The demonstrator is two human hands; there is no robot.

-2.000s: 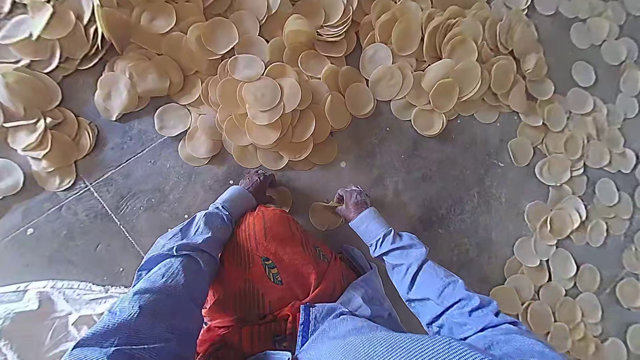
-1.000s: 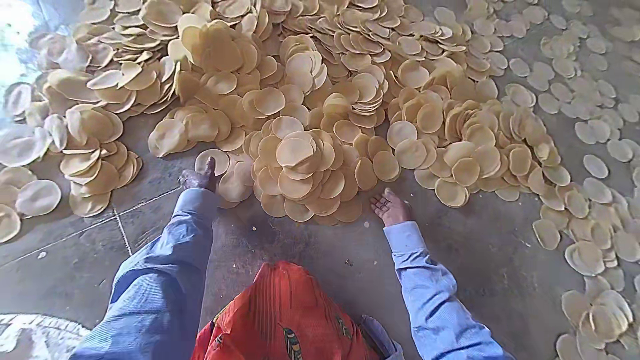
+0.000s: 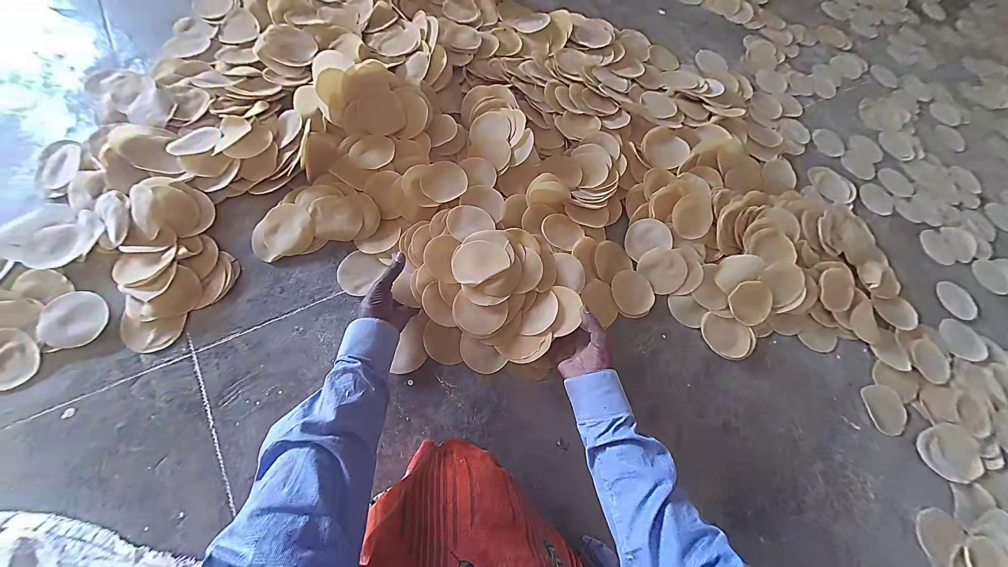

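Observation:
Thin round tan discs, like dried flatbreads, lie in a near heap [image 3: 488, 291] on the grey floor in front of me. At the heap's left edge is my left hand [image 3: 386, 299], its fingers spread against the discs. My right hand [image 3: 584, 346] is at the lower right edge, palm turned toward the heap, with its fingertips partly over or behind discs. Both hands cup the heap from its sides. Neither hand is seen closed on a disc, though some fingers are hidden.
A wide bank of the same discs [image 3: 370, 102] spreads beyond the near heap. Scattered discs [image 3: 898, 150] lie at the right, more [image 3: 165, 268] at the left. Red patterned cloth [image 3: 465, 512] is close to my body. White cloth or sheeting [image 3: 71, 543] lies at the lower left.
Two seconds ago both hands were near the red cloth, with discs at their fingers. They have moved forward and out to the heap; since one second ago they have come closer together around it.

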